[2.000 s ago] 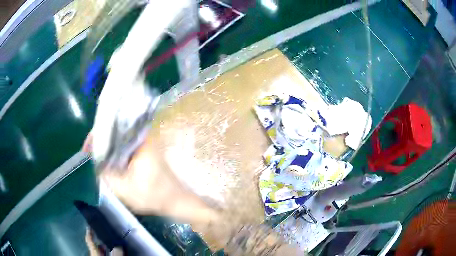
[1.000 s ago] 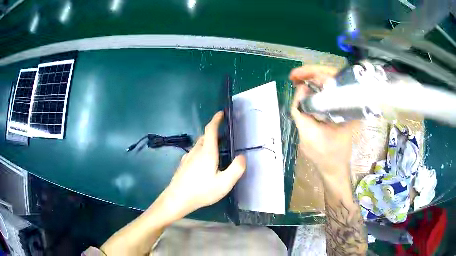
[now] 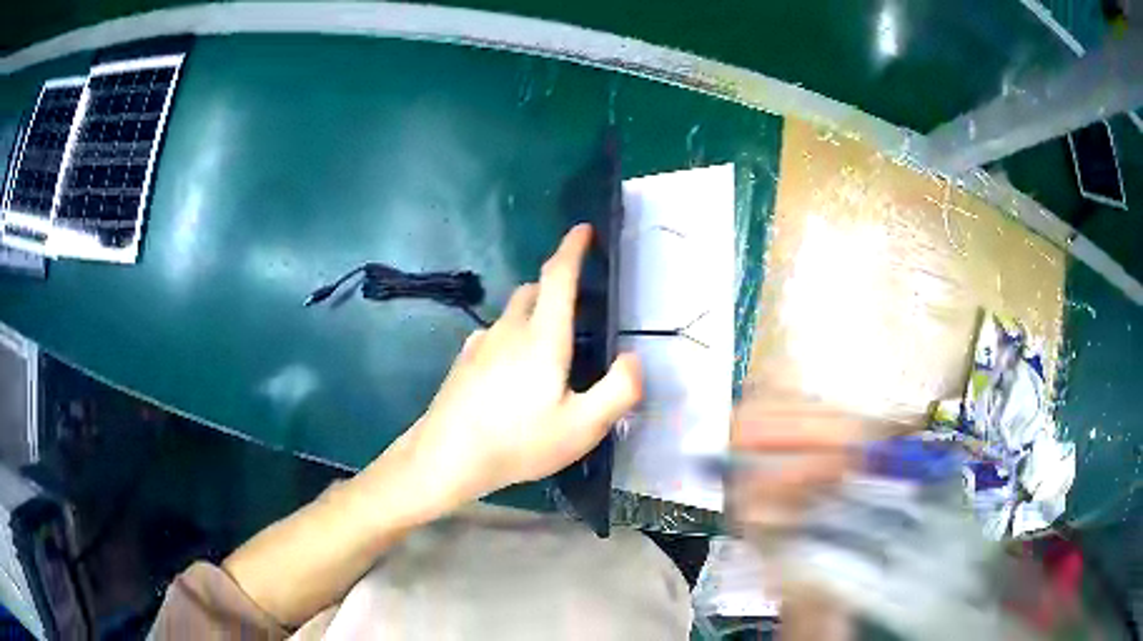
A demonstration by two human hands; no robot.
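Observation:
My left hand [image 3: 514, 388] holds the black back cover [image 3: 602, 313] upright on its edge, with thumb and fingers on either side. The white backsheet [image 3: 677, 263] lies flat to the cover's right, with thin lead wires and a short black cable running onto it. The bundled black output cable [image 3: 420, 286] lies left of the cover. My right hand [image 3: 796, 457] is strongly blurred, around the glue gun [image 3: 890, 538]. The gun's narrow tip is near the backsheet's lower right edge; whether it touches cannot be told.
Solar panels [image 3: 113, 157] lie at the far left. The glue-catch board [image 3: 865, 276] is on the right, with a crumpled printed cloth [image 3: 1003, 388] and white rag [image 3: 1047, 482] at its edge. A pale rail [image 3: 501, 31] runs behind. A blurred red stool [image 3: 1053, 564] is lower right.
My right hand and the gun have swung down towards the front, below the board's middle. The view has shifted. My left hand still holds the cover upright beside the backsheet.

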